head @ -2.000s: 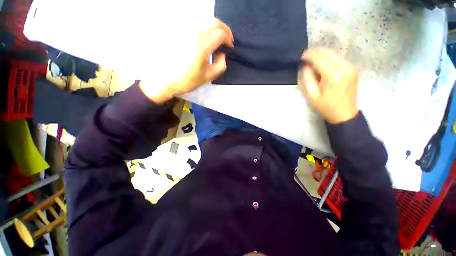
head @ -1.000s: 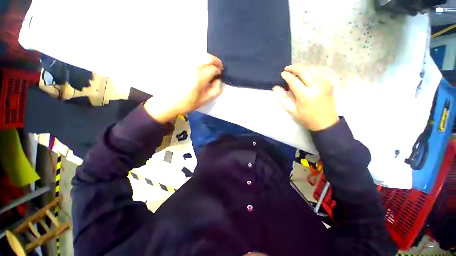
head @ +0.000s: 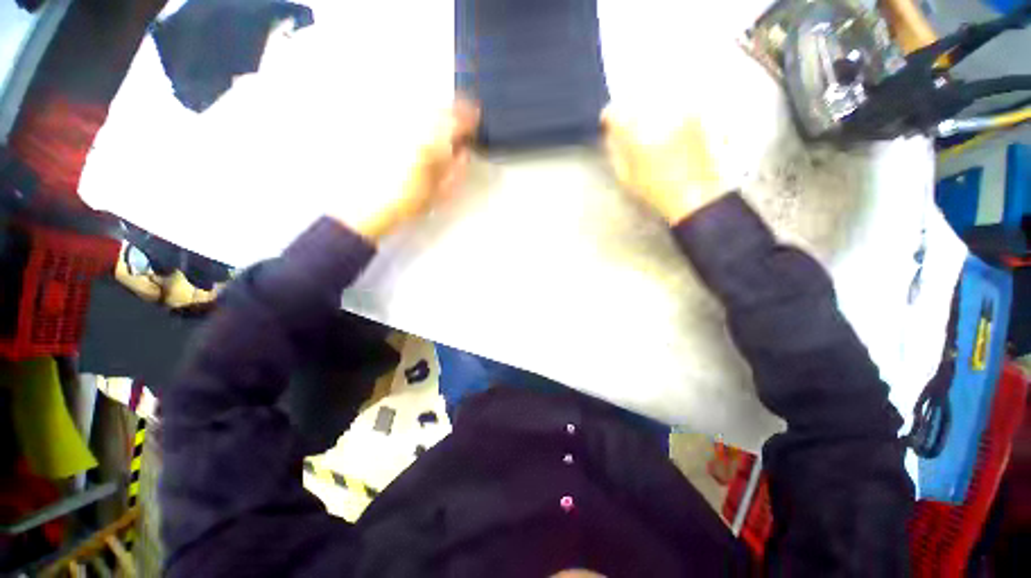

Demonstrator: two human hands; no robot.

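Observation:
A long black fabric panel (head: 531, 79) lies on the white table cover (head: 497, 248), its near end straight and its far end cut off by the top edge. My left hand (head: 435, 169), blurred, is at the panel's near left corner. My right hand (head: 656, 158), also blurred, is at its near right corner. Both hands seem to pinch the folded end at its sides; the fingertips are not clear.
A steam iron (head: 831, 68) with black and yellow leads stands at the upper right. Black cut pieces (head: 209, 45) lie at the upper left. A blue tray (head: 975, 373) with dark looped handles and a yellow tool is at the right. Red crates (head: 57, 288) stand beside the table.
The hands and the panel's near end have moved away from me, up the table. The near edge was first folded over, then lay level. The iron and upper-left black pieces have come into view.

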